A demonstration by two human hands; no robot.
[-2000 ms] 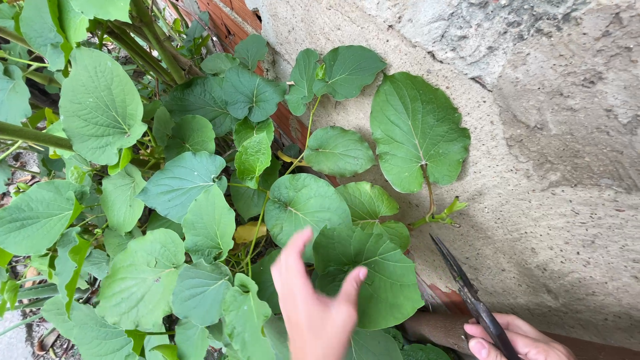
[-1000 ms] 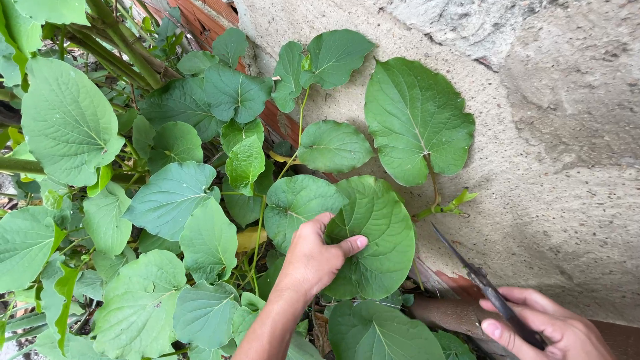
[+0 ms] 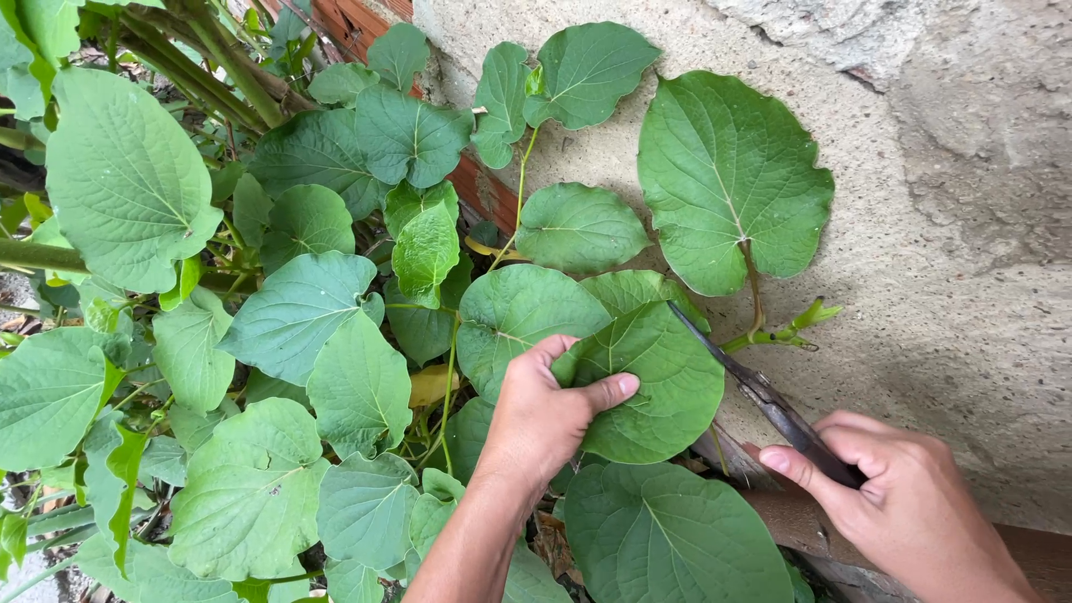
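My left hand (image 3: 557, 402) grips a broad green leaf (image 3: 670, 377) between thumb and fingers, near the middle of the view. At the lower right, my right hand (image 3: 888, 477) holds a pair of dark metal scissors or shears (image 3: 758, 389). Their narrow tip lies over the upper right part of the held leaf; whether the blades are apart cannot be told. Just above the tool, a large heart-shaped leaf (image 3: 737, 176) hangs from a brownish stalk, which joins a green shoot tip (image 3: 787, 333) beside the blades.
Dense leafy growth (image 3: 251, 486) fills the left side, with thick green stems (image 3: 213, 71) at the upper left. A rough plastered wall (image 3: 946, 335) stands on the right, with red brick (image 3: 486, 193) along its edge. A brown bar (image 3: 787, 523) runs along the lower right.
My left hand has come to the leaf and taken hold of it, and the leaf is now bent. The tool's tip has moved left, from beside the shoot to over this leaf.
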